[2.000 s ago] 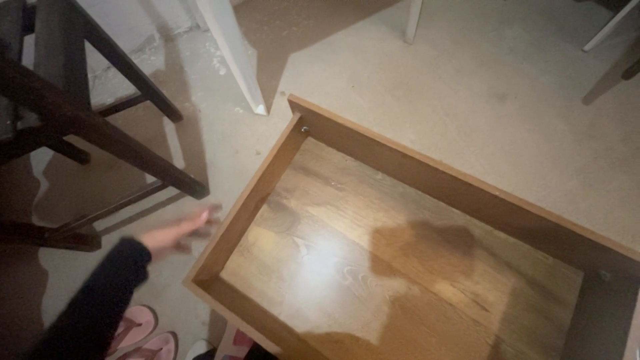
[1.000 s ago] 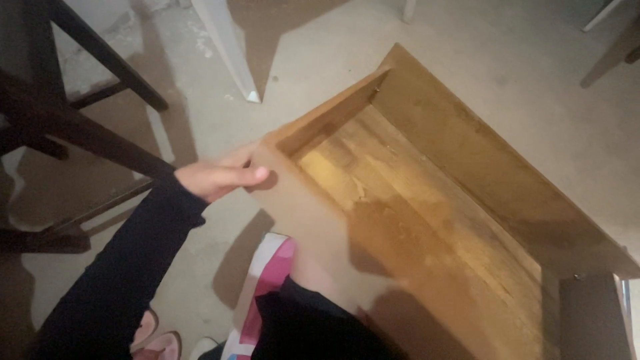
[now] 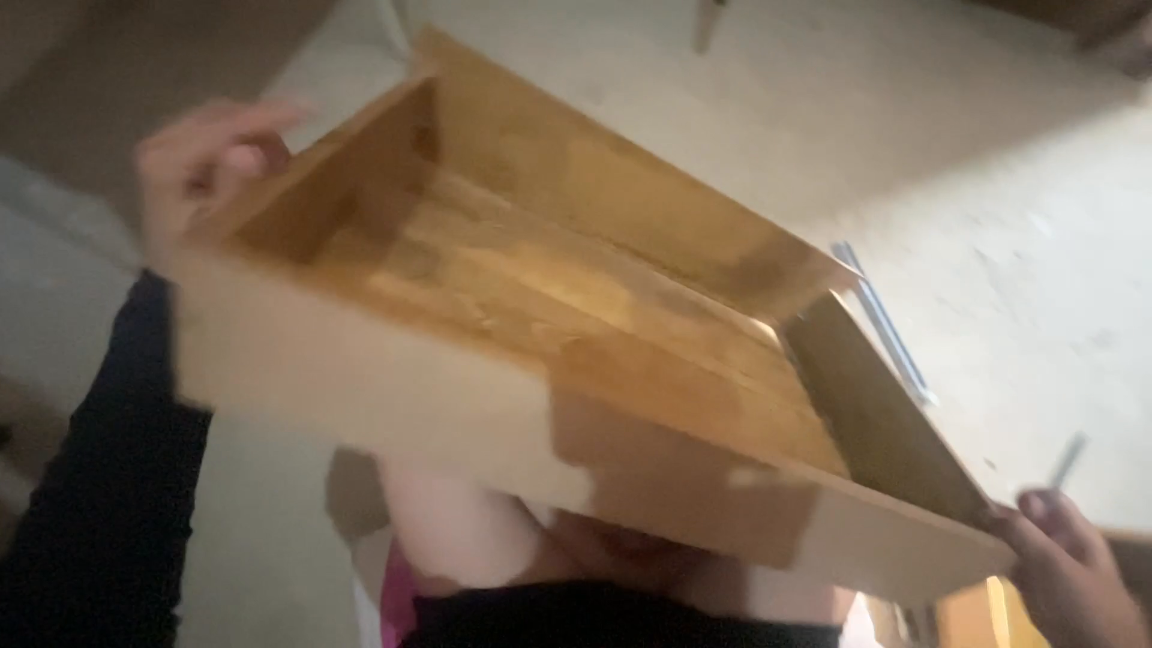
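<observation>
A wooden drawer [image 3: 576,324] with a wood-grain bottom is held up, tilted, across the middle of the head view. My left hand [image 3: 211,171] grips its left end near the corner, thumb and fingers over the top edge. At the lower right, my right hand [image 3: 1062,558] holds the near right corner, and a thin metal object [image 3: 1068,461] sticks up from that hand; blur hides what it is. The underside of the drawer and most fingertips cannot be seen.
A metal drawer slide [image 3: 886,324] shows beyond the drawer's right end. Pale floor [image 3: 1017,243] lies behind, with a furniture leg [image 3: 708,22] at the top. Bare feet or legs [image 3: 459,522] and dark clothing are below the drawer.
The drawer stood lower, with my left hand beside it and then on its corner. Now it is raised and tilted, and my right hand has come into view at its right corner.
</observation>
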